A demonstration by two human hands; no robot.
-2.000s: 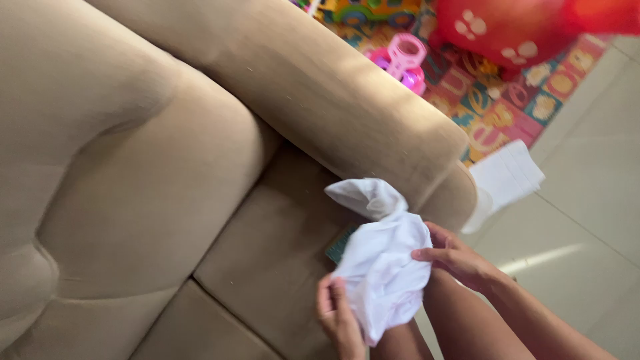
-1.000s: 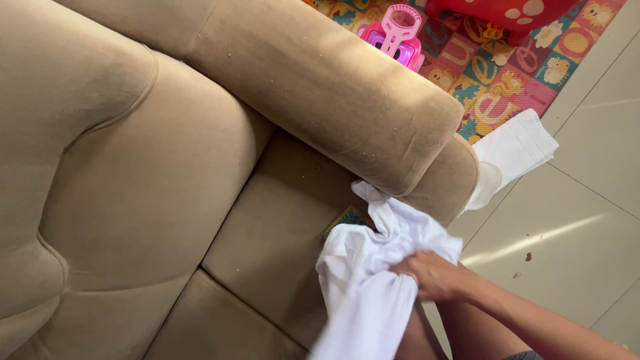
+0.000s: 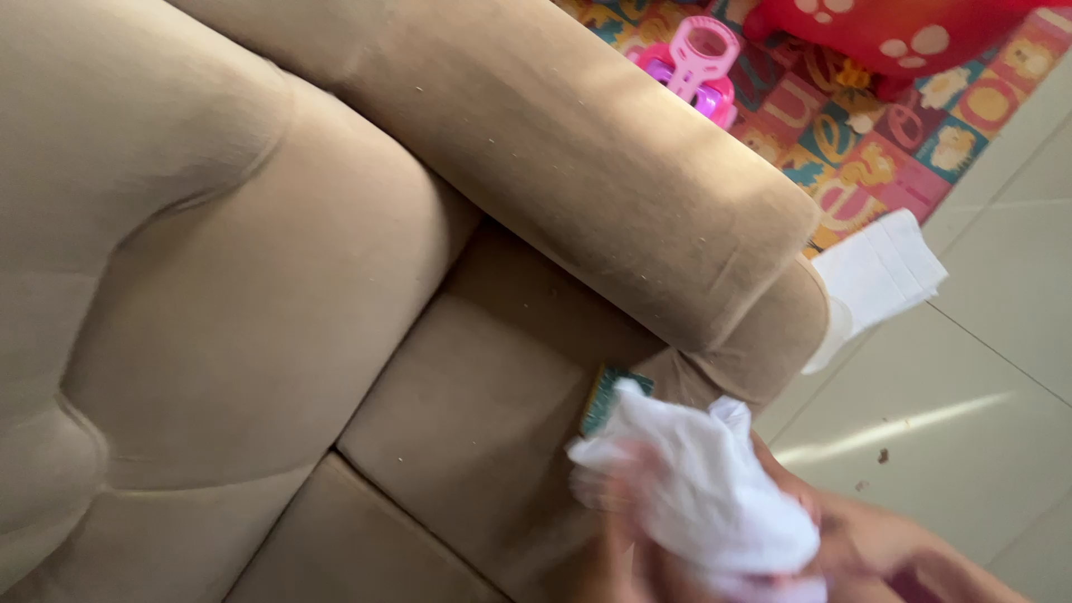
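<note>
A crumpled white cloth (image 3: 712, 486), blurred by motion, is held between my two hands at the lower right, above the seat of a beige sofa. My left hand (image 3: 632, 502) is at the cloth's left side, its fingers blurred against the fabric. On the cloth's right side is my right hand (image 3: 808, 519), partly covered by it. A small green patterned item (image 3: 597, 402) lies on the sofa seat (image 3: 469, 360) just behind the cloth, which hides part of it.
The sofa's padded armrest (image 3: 586, 167) runs diagonally behind my hands. Beyond it are folded white cloths (image 3: 879, 272), a pink plastic toy (image 3: 703, 59) and a red toy (image 3: 888, 33) on a colourful letter mat (image 3: 888, 142). Pale floor tiles (image 3: 963, 394) lie at the right; small brown bits are on them.
The white cloth hung spread out and long one second ago; now it is bunched between both hands. My left hand, not visible one second ago, shows again at the cloth's left.
</note>
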